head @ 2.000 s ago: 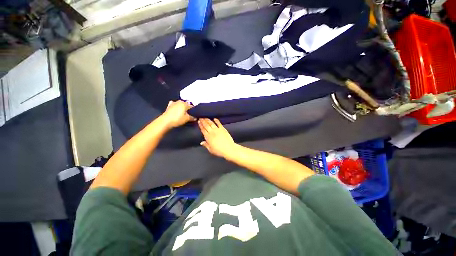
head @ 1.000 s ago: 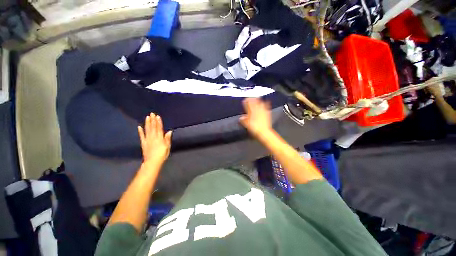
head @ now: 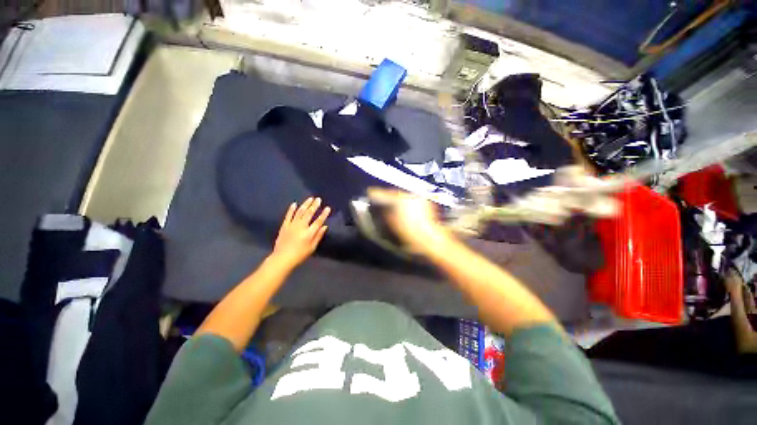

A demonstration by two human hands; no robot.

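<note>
The black garment piece (head: 319, 170) with white panels lies spread on the dark sleeve board (head: 241, 178). My left hand (head: 300, 232) lies on the board at the garment's near edge, fingers apart, holding nothing. My right hand (head: 404, 217) is blurred and closed around the handle of the steam iron (head: 365, 221). The iron is on or just above the garment, to the right of my left hand; contact cannot be told. The whitish wrapped steam hose (head: 556, 202) runs right from the iron and is blurred.
A blue block (head: 383, 83) stands behind the board. A red plastic basket (head: 647, 253) is at the right. Black-and-white pieces (head: 104, 241) hang at lower left. A blue basket (head: 471, 339) with red and white items is below the table edge. Another person's arm (head: 737, 311) shows at far right.
My right hand has taken hold of the iron and brought it left over the garment, the hose moving with it. My left hand stays open at the near edge. The view has shifted.
</note>
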